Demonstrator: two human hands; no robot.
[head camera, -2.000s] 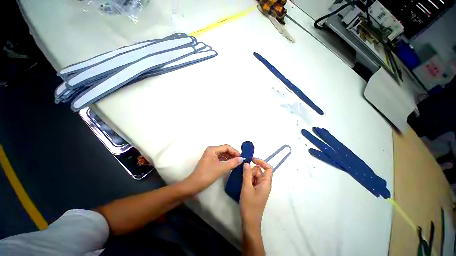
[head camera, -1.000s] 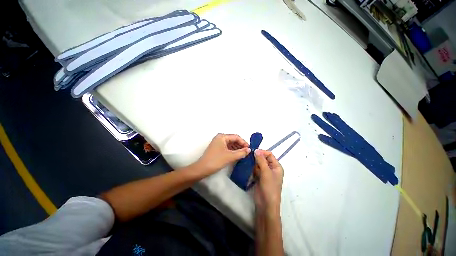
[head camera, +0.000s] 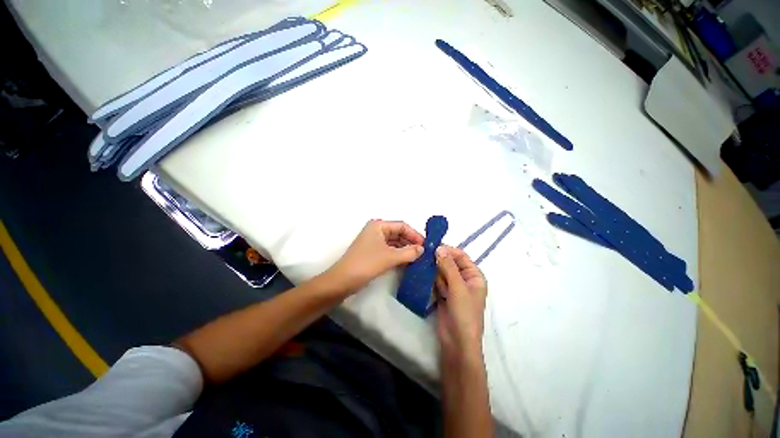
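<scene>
A navy strip (head camera: 418, 284) is pinched near its rounded end between my two hands, navy face up, with a few tiny pale specks on it. My left hand (head camera: 382, 255) grips its left edge with thumb and fingertips. My right hand (head camera: 460, 291) grips its right edge. Part of the strip, white with a grey-blue border (head camera: 491, 237), lies on the cloth beyond my right hand. The fingertips hide the strip's pinched edges; I cannot tell whether a stud is between them.
A pile of white-backed strips (head camera: 224, 75) lies at upper left. A single navy strip (head camera: 505, 95), a clear plastic bag (head camera: 518, 142) and overlapping speckled navy strips (head camera: 617, 229) lie to the right. Scissors (head camera: 749, 382) are at far right. A metal tray (head camera: 184, 211) shows below the table edge.
The strip's rounded end now lies more open and flat, with more navy face showing. My hands still pinch it at both sides. The view has shifted slightly.
</scene>
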